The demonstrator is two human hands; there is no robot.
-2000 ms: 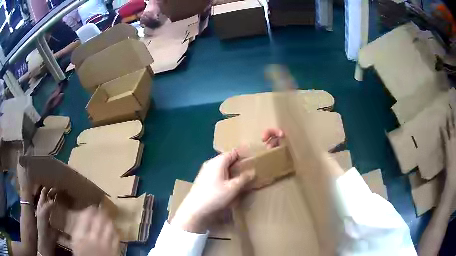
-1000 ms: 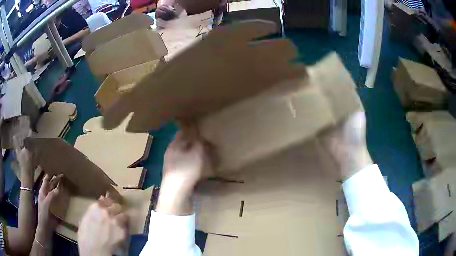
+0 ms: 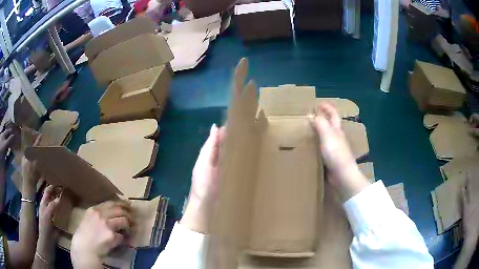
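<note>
A partly folded mailer box (image 3: 286, 184) is held above a stack of blanks (image 3: 353, 137), its long side pointing away from me. Its lid panel (image 3: 236, 173) stands up at the left. The near end wall is upright; a flap (image 3: 288, 100) sticks out at the far end. A short dark slot shows in the base near that end. My left hand (image 3: 206, 176) is behind the lid panel at the left, its fingers partly hidden. My right hand (image 3: 336, 144) grips the right long wall near the far corner.
An open box (image 3: 137, 94) with raised lid stands at the back left, near a stack of blanks (image 3: 118, 149). Another person's hands (image 3: 102, 231) fold cardboard at left. A closed box (image 3: 438, 86) and white post (image 3: 386, 44) are at right. Closed boxes (image 3: 262, 21) stand at the back.
The box has turned from lying crosswise to pointing away from me, its lid swinging to the left. My right hand has moved up and left. At the left, another person's hand has moved onto the cardboard.
</note>
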